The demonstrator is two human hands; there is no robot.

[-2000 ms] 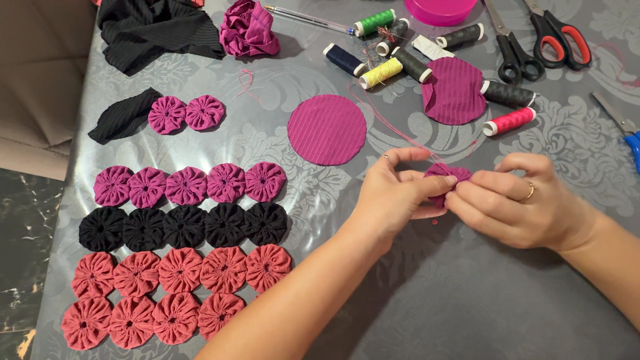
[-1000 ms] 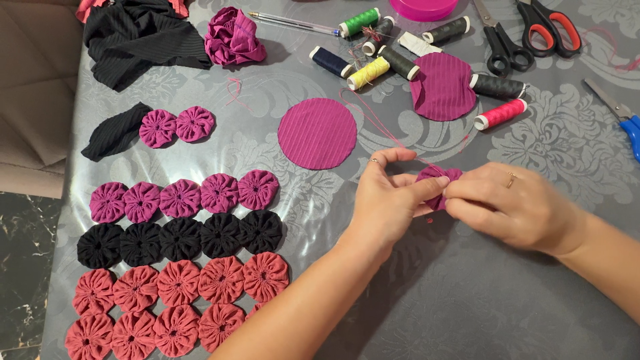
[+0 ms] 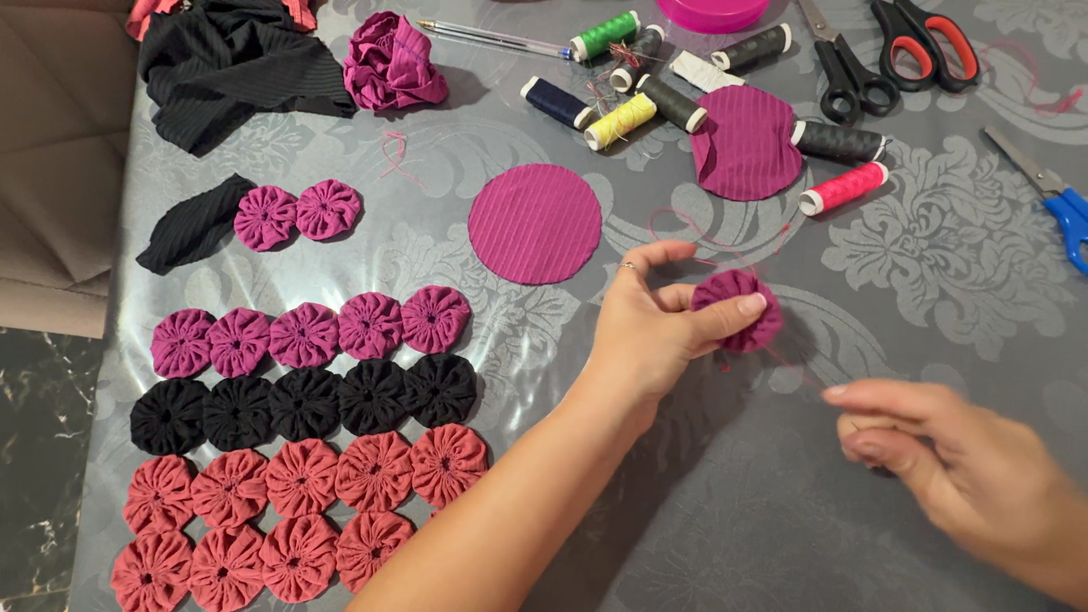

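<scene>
My left hand (image 3: 671,319) pinches a gathered magenta fabric yo-yo (image 3: 738,311) between thumb and fingers. To its lower right, my right hand (image 3: 926,450) has thumb and forefinger close together; a thin pink thread (image 3: 799,367) runs toward them from the yo-yo. Whether a needle is between those fingertips is too small to tell. A flat magenta fabric circle (image 3: 535,223) lies left of and above my left hand. Another magenta circle (image 3: 748,143), with a folded edge, lies beyond it among the spools. Rows of magenta yo-yos (image 3: 303,336), black yo-yos (image 3: 304,403) and coral yo-yos (image 3: 300,478) lie at the left.
Several thread spools, among them a yellow one (image 3: 621,121) and a pink one (image 3: 843,189), lie at the back. Black scissors (image 3: 841,76), red-and-black scissors (image 3: 926,51) and blue-handled scissors (image 3: 1067,212) are at the right. Black cloth (image 3: 238,68), crumpled magenta cloth (image 3: 393,64) and a pen (image 3: 497,39) lie at the back left.
My right hand has moved away from the yo-yo, down and to the right, with thread now stretched between them. My left hand still holds the yo-yo.
</scene>
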